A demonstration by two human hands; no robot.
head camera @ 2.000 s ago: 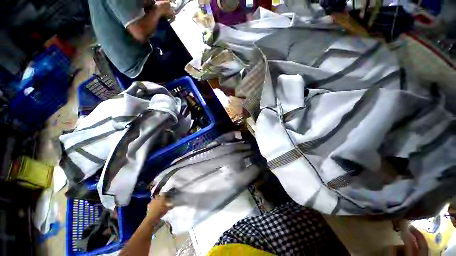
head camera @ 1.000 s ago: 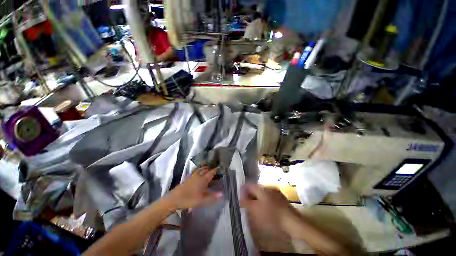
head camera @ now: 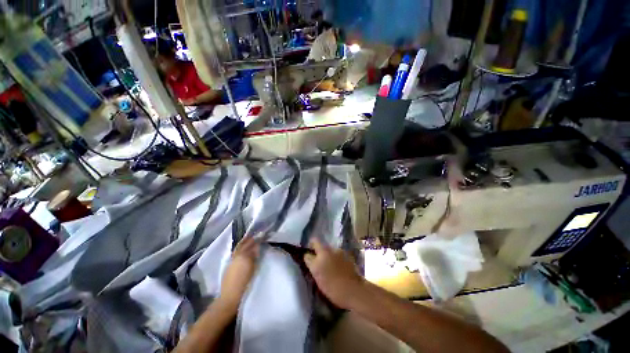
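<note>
A large garment (head camera: 200,207), pale grey-white with dark grey stripes, lies heaped left of the sewing machine (head camera: 497,200). My left hand (head camera: 240,269) grips a fold of it in front of me. My right hand (head camera: 333,274) grips the garment's dark edge, left of the needle area. A dark edge of cloth runs between the two hands, with a pale panel hanging below it. The presser foot (head camera: 395,252) sits under bright light, right of my right hand, with no garment seen under it. The fingertips are partly hidden by cloth.
A white cloth scrap (head camera: 449,262) is bunched right of the needle. A dark pen holder (head camera: 384,134) stands on the machine head. A green-handled tool (head camera: 575,296) lies at the right. A purple object (head camera: 26,245) is at the left edge. A person in red (head camera: 190,79) sits beyond the table.
The view has swung from the baskets at the left to the machine. Since one second ago, my left hand has moved left, and both hands now hold the garment's edge apart.
</note>
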